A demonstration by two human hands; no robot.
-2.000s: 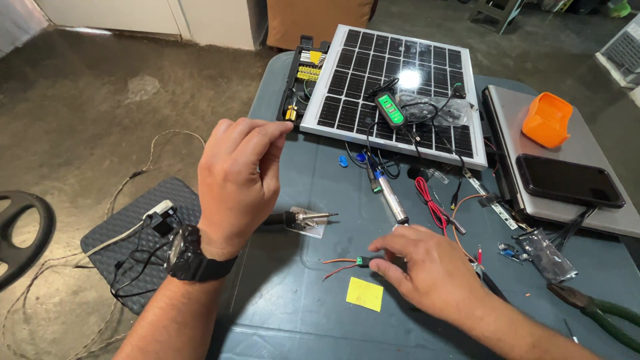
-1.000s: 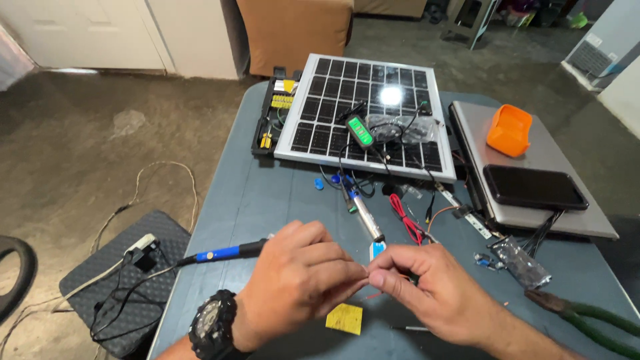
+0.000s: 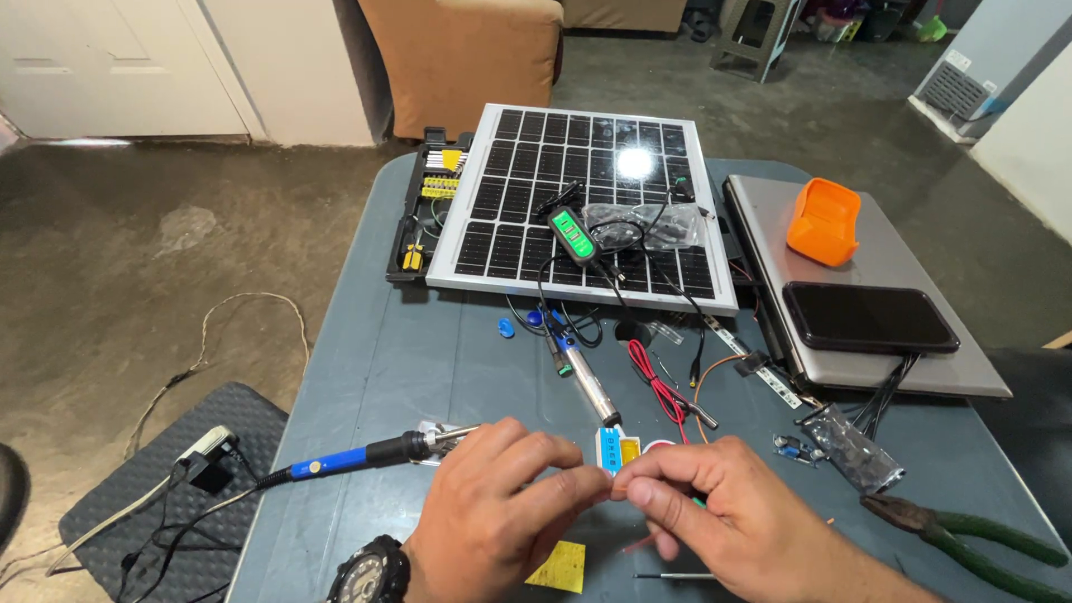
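Observation:
My left hand [image 3: 519,494], with a black watch on its wrist, meets my right hand [image 3: 712,502] over the near part of the table. The fingertips of both pinch a thin orange wire [image 3: 620,490]; a green bit shows between the right fingers, and the rest of the piece is hidden. Just beyond the fingertips lie a small blue and white box [image 3: 610,450] and the tip of a desoldering pump [image 3: 593,389]. A blue-handled soldering iron [image 3: 360,456] lies left of my left hand. Below the hands are a yellow paper square [image 3: 559,568] and a thin metal tool [image 3: 674,576].
A solar panel [image 3: 502,209] with a green-faced USB adapter [image 3: 574,236] on it covers the far side. Right are a laptop [image 3: 888,243], phone [image 3: 871,316], orange case [image 3: 823,222] and green-handled pliers [image 3: 963,532]. Red wire [image 3: 657,385] lies mid-table. A power strip [image 3: 205,444] rests on a dark stool.
My left hand has come down from its raised place to meet the right hand. The small connector with wires, earlier on the table by my right hand, is no longer seen there.

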